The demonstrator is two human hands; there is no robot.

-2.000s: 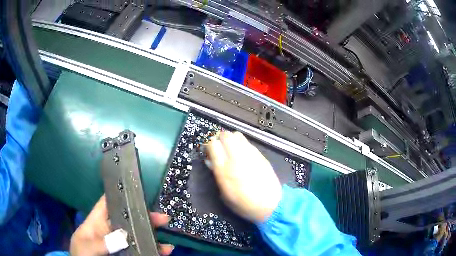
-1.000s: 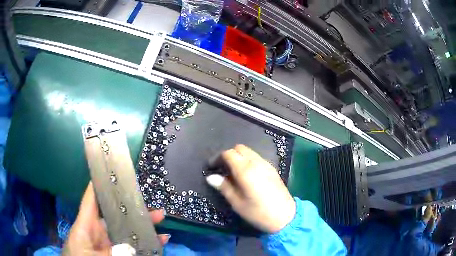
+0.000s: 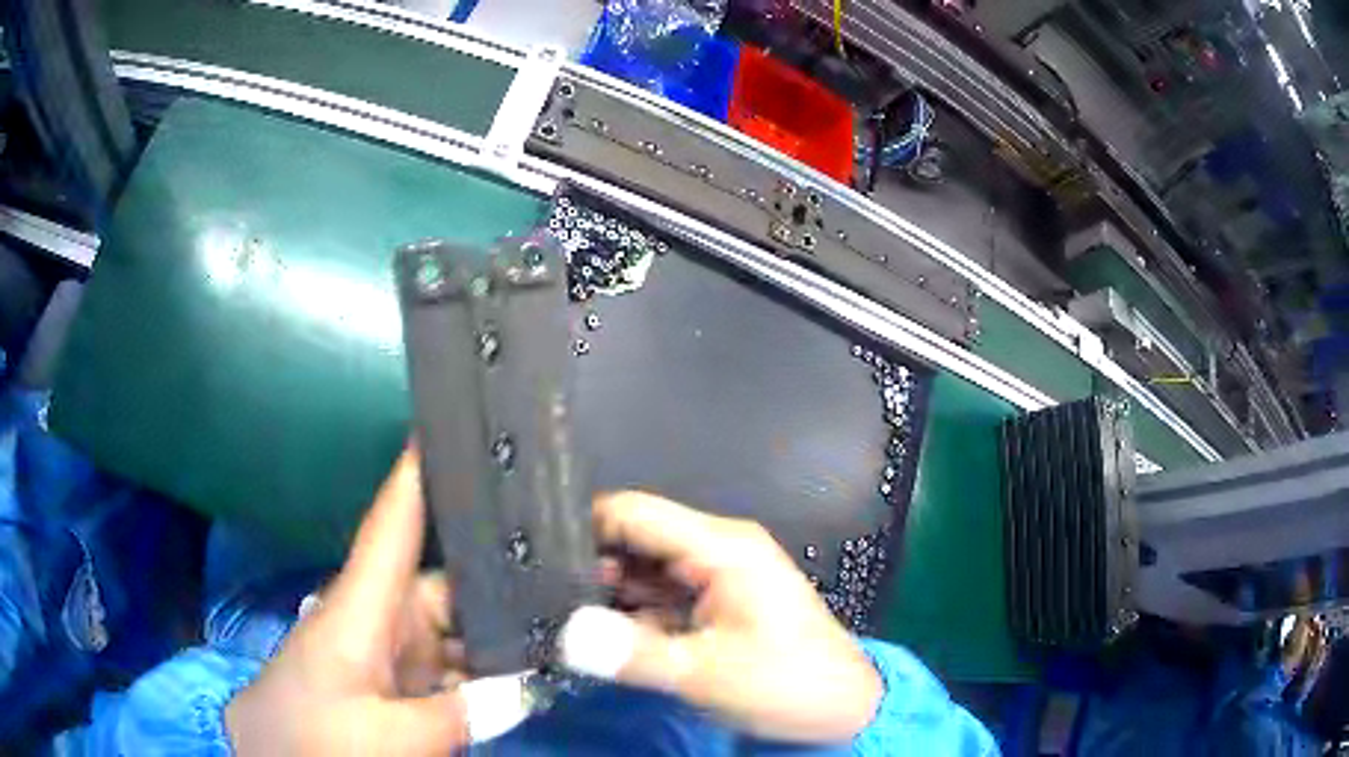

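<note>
A long dark end plate [image 3: 496,399] is held nearly upright over the left part of the parts tray, slightly blurred. My left hand [image 3: 363,643] grips its lower left side, its white-capped thumb at the lower end. My right hand [image 3: 740,621] is at the plate's lower right, with its white-capped thumb on the plate's face near the lower end; its other fingers are partly hidden beside and behind the plate. Whether it holds a nut cannot be seen. The black parts tray [image 3: 710,385] has small nuts [image 3: 895,407] along its edges and a pale scrap near its upper left corner.
Behind the tray, a plate [image 3: 666,163] lies on the green conveyor between silver rails [image 3: 518,111]. Beyond are a blue bin [image 3: 658,71] with a clear bag and a red bin [image 3: 792,111]. A stack of dark plates [image 3: 1058,518] stands right, beside a grey bar. A green mat [image 3: 222,326] lies left.
The held plate has moved right, over the tray's left side, and stands more upright. My right hand has left the tray's middle and come to the plate's lower end.
</note>
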